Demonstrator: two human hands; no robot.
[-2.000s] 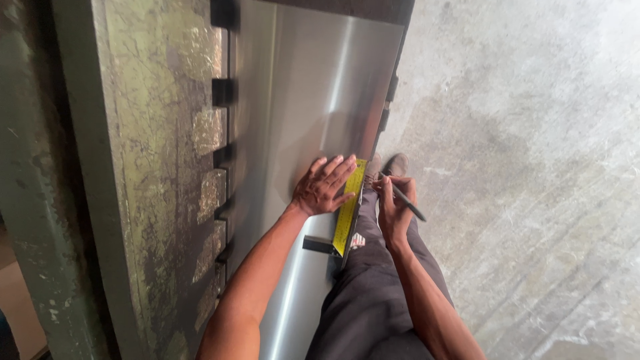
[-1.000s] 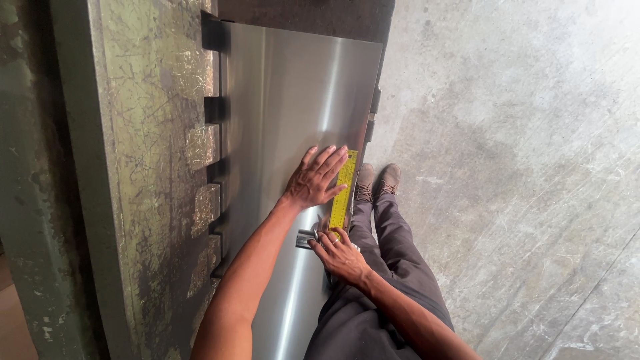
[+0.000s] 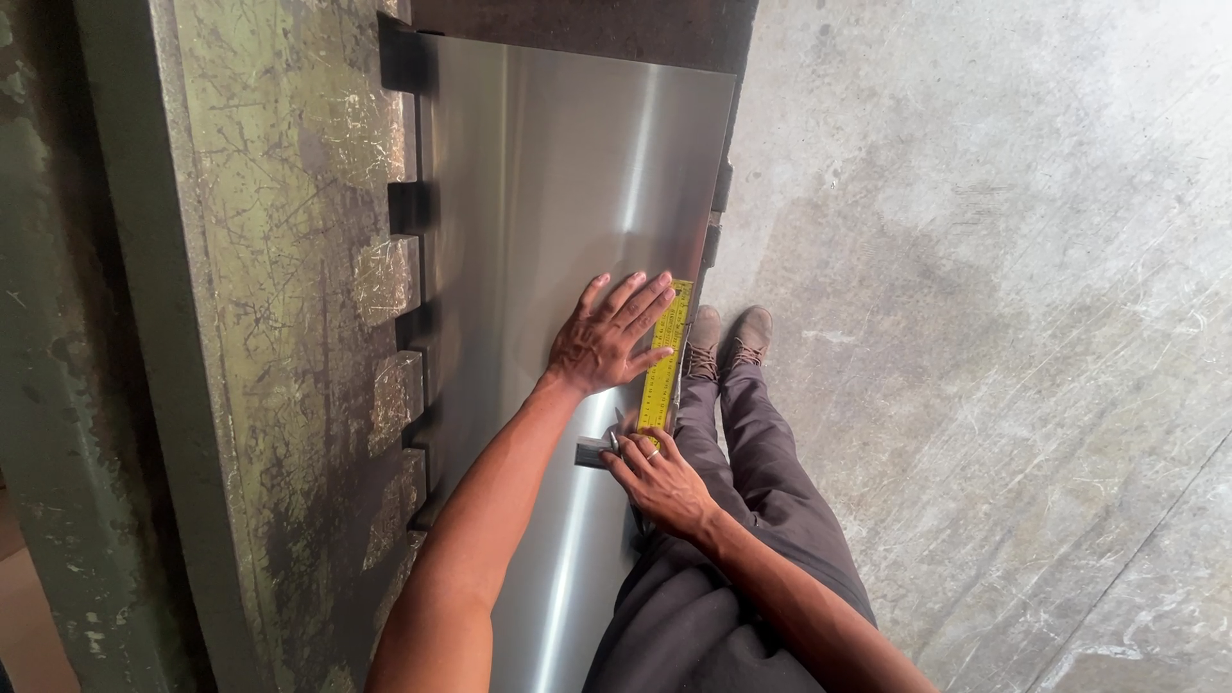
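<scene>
A shiny sheet of metal (image 3: 568, 173) lies on the machine bed. My left hand (image 3: 606, 337) rests on it with fingers spread, the fingertips and thumb touching the left edge of a yellow graduated ruler (image 3: 658, 390). That ruler lies along the sheet's right edge. At its lower end, my right hand (image 3: 664, 481), with a ring on one finger, has its fingertips on the ruler and beside a short dark metal bar (image 3: 590, 452). A thin pointed tool (image 3: 614, 441) shows at those fingertips; the fingers partly hide it.
A worn green machine beam (image 3: 279, 241) with notched blocks (image 3: 397, 395) along its edge runs down the left of the sheet. The dark bed (image 3: 577, 21) shows beyond the sheet's far end. My shoes (image 3: 748, 337) stand on the concrete floor (image 3: 962, 289) to the right.
My right hand has come from beyond the sheet's right edge, where it held a pen-like tool, to the ruler's lower end. My left hand stays on the sheet by the ruler.
</scene>
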